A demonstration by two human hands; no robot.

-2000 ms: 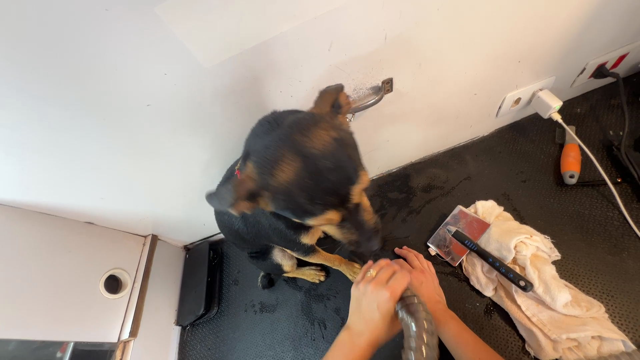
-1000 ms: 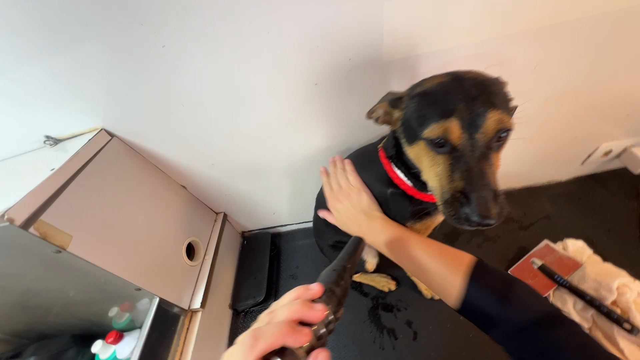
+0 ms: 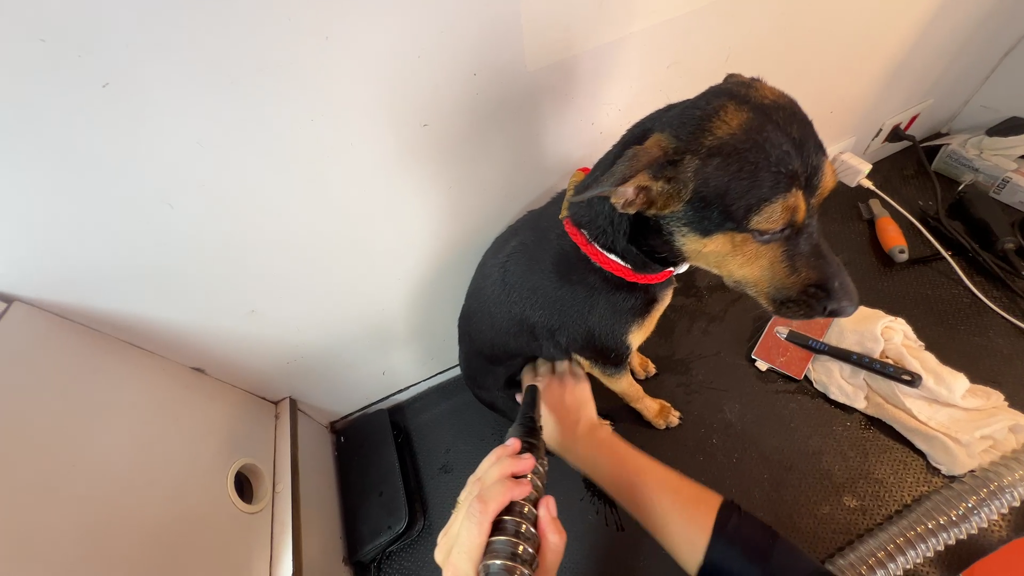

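A black and tan dog [image 3: 552,296] with a braided red collar [image 3: 612,260] sits against the wall, its head turned right. My left hand [image 3: 500,504] is wrapped around a dryer hose with a dark tapered nozzle [image 3: 528,424], which points up at the dog's lower flank. Against that flank lies my right hand [image 3: 564,400], its fingertips partly lost in the dark fur beside the nozzle tip; it grips no tool. The dog's front paws [image 3: 660,412] rest on the black textured mat [image 3: 712,464].
A cream cloth [image 3: 944,400], a slicker brush with a black handle [image 3: 856,360] and an orange-handled grooming tool [image 3: 890,232] lie to the right. Clear ribbed hose [image 3: 936,520] crosses the lower right corner. A white charger [image 3: 852,168] and cable are near the wall. A black case [image 3: 372,488] stands at left.
My right hand has moved down from the dog's back to its lower flank. The nozzle now points at that flank. The dog has turned its head to the right.
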